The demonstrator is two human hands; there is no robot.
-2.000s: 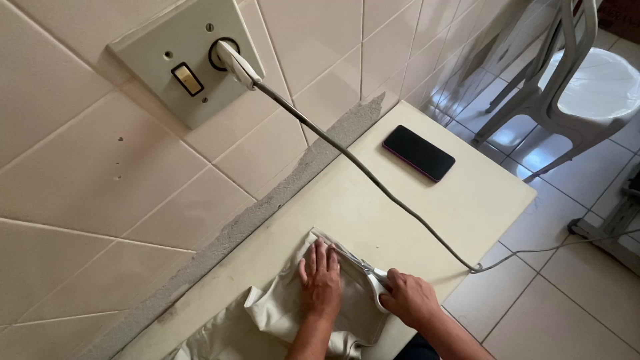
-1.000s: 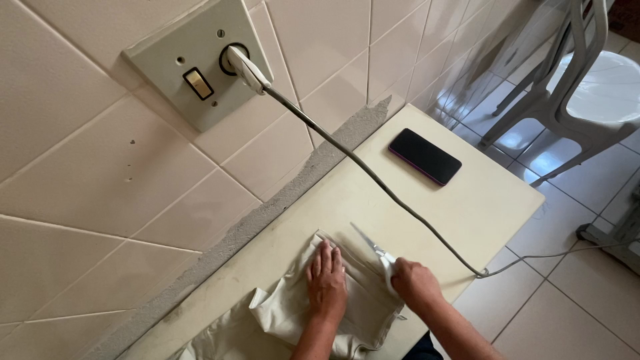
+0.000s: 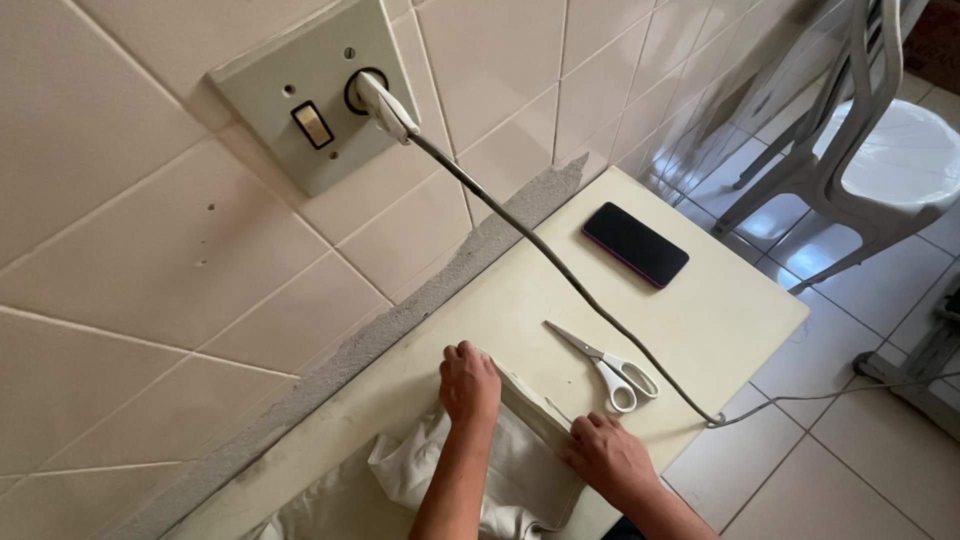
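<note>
A pale cream cloth (image 3: 525, 480) lies on the cream tabletop (image 3: 720, 315) along the tiled wall. My left hand (image 3: 471, 381) grips the left end of its far folded edge. The right end of that edge is pinched in my right hand (image 3: 611, 454), and the edge runs fairly straight between both hands. White-handled scissors (image 3: 604, 364), blades closed, rest on the tabletop just beyond my right hand. A small loose thread or scrap lies by the cloth edge. Fingertips of both hands are partly hidden.
A dark smartphone (image 3: 636, 244) lies at the table's far end. From a wall socket plate (image 3: 315, 97), a grey power cord (image 3: 555, 262) crosses above the table to the right. A white plastic chair (image 3: 892, 154) and a grey metal frame (image 3: 915, 397) stand on the tiled floor.
The scissors, in my right hand in both earlier frames, now lie on the table. My right hand has moved onto the cloth's edge, and my left hand has gone from lying flat to gripping it.
</note>
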